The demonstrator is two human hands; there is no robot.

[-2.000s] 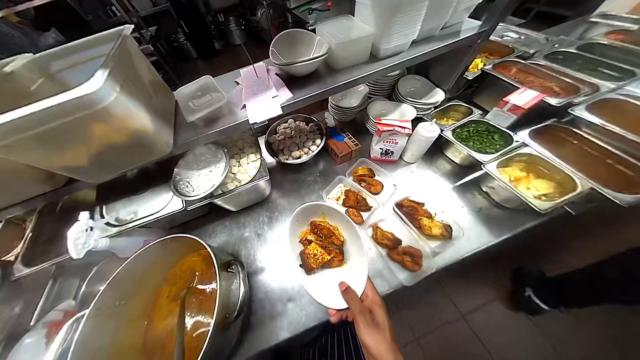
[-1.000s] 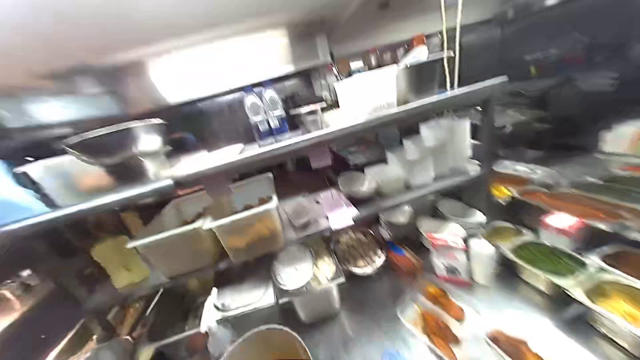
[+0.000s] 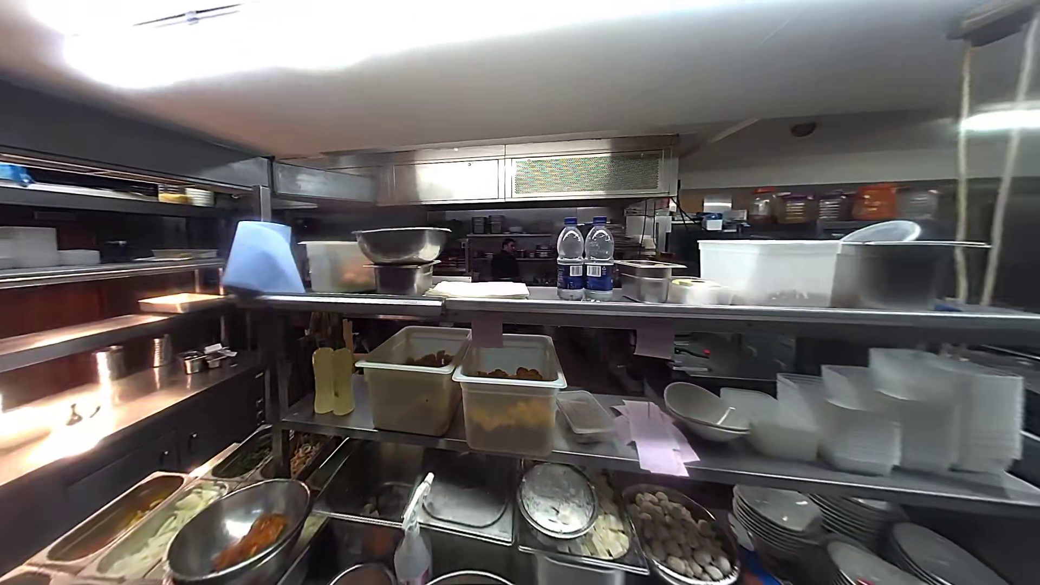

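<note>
Neither my left hand nor my right hand shows in the head view. Straight ahead, two plastic food tubs, the left one [image 3: 410, 390] and the right one [image 3: 510, 406], sit side by side on the middle shelf with brownish pieces inside. Pinkish paper slips [image 3: 654, 435] lie to their right, beside a white bowl [image 3: 705, 410]. Below the shelf are a steel bowl of orange-red food [image 3: 240, 532], a spray bottle [image 3: 413, 544], a round metal lid [image 3: 557, 500] and a bowl of pale round pieces [image 3: 681, 532].
Two water bottles [image 3: 585, 260] and a white tub [image 3: 768, 272] stand on the upper shelf [image 3: 366, 305]. Stacked clear containers [image 3: 918, 414] fill the right of the middle shelf, above stacked plates [image 3: 780, 520]. A person [image 3: 507, 260] is in the far background.
The view has swung up and to the left. Two seconds ago a hand held a white plate of orange-coated pieces over the counter; hand and plate are out of view now.
</note>
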